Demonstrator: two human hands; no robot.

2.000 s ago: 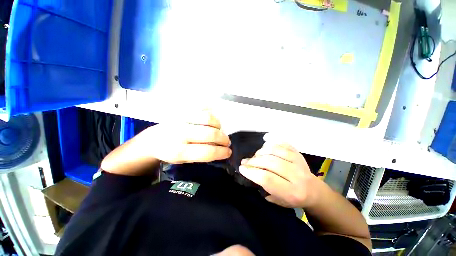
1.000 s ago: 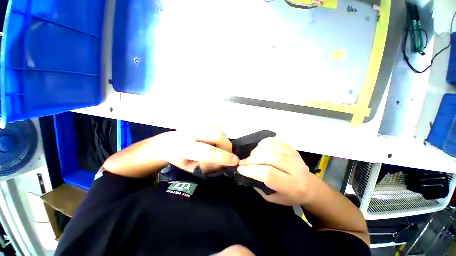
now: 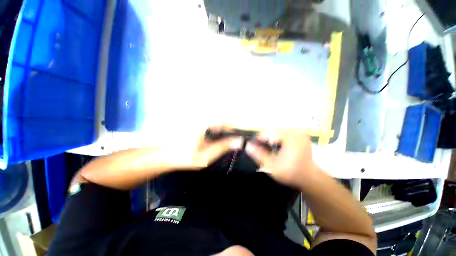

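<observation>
A black fabric panel (image 3: 242,163) hangs between my hands at the table's front edge, with a thin dotted silver line on it. Its dark upper edge is folded or rolled and runs from hand to hand. My left hand (image 3: 212,149) grips its left part. My right hand (image 3: 285,156) grips its right part, fingertips close to my left thumb. Both hands are blurred. The lower part of the panel merges with my black shirt. The pale sewing plate (image 3: 295,75) lies beyond my hands, framed by yellow tape (image 3: 333,85).
A large blue crate (image 3: 55,75) stands left. The grey machine head (image 3: 250,12) is at the top. Green-handled snips (image 3: 370,62) with a cord lie right. Two small blue bins (image 3: 419,131) are far right, with black pieces near them. A white basket (image 3: 400,216) sits under the table's right side.
My hands have raised the black fabric to the table's front edge, and its silver line now shows. The view has shifted, bringing the machine head and more of the blue bins into view.
</observation>
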